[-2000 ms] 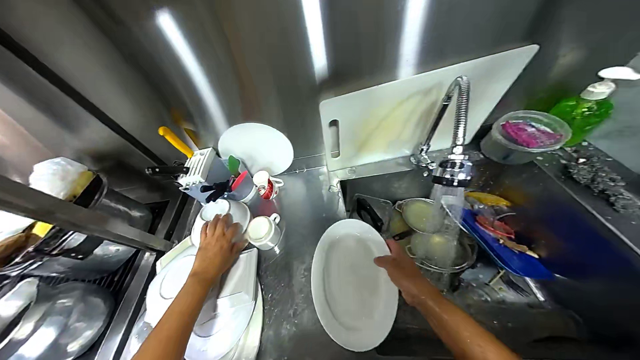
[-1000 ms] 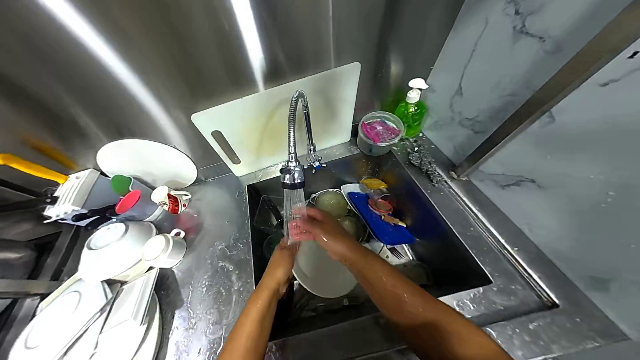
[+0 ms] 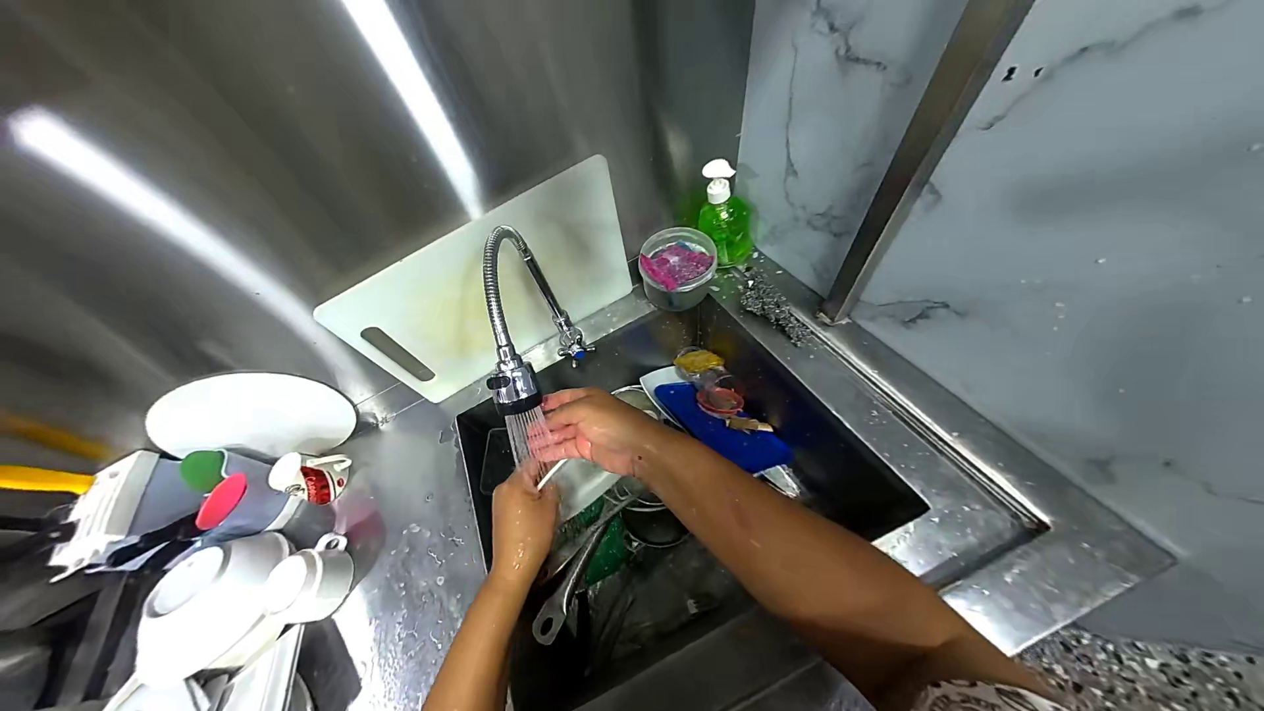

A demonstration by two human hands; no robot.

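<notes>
Water sprays from the chrome flexible faucet point(image 3: 515, 383) over the sink. My left hand point(image 3: 525, 518) grips the edge of a white plate point(image 3: 583, 484), which is tilted and partly hidden by both hands. Under the spray, my right hand point(image 3: 597, 430) has its palm turned up and its fingers spread, just above the plate; whether it touches the plate is unclear. Below, a metal utensil with a holed handle point(image 3: 549, 624) and something green point(image 3: 607, 548) lie in the dark sink. A blue board or tray point(image 3: 721, 430) holds a small red-rimmed item point(image 3: 720, 399).
A white cutting board point(image 3: 464, 286) leans on the back wall. Beside the sink corner stand a tub with a pink scrubber point(image 3: 676, 265) and a green soap bottle point(image 3: 726, 227). Steel wool point(image 3: 775, 306) lies on the rim. White bowls point(image 3: 212, 592), cups point(image 3: 311, 583) and an oval plate point(image 3: 252, 415) are at left.
A second ago both hands were together under the spray; now they are apart, the left on the plate's edge. Two seconds ago the left hand was at the stacked dishes and the right held an oval plate.
</notes>
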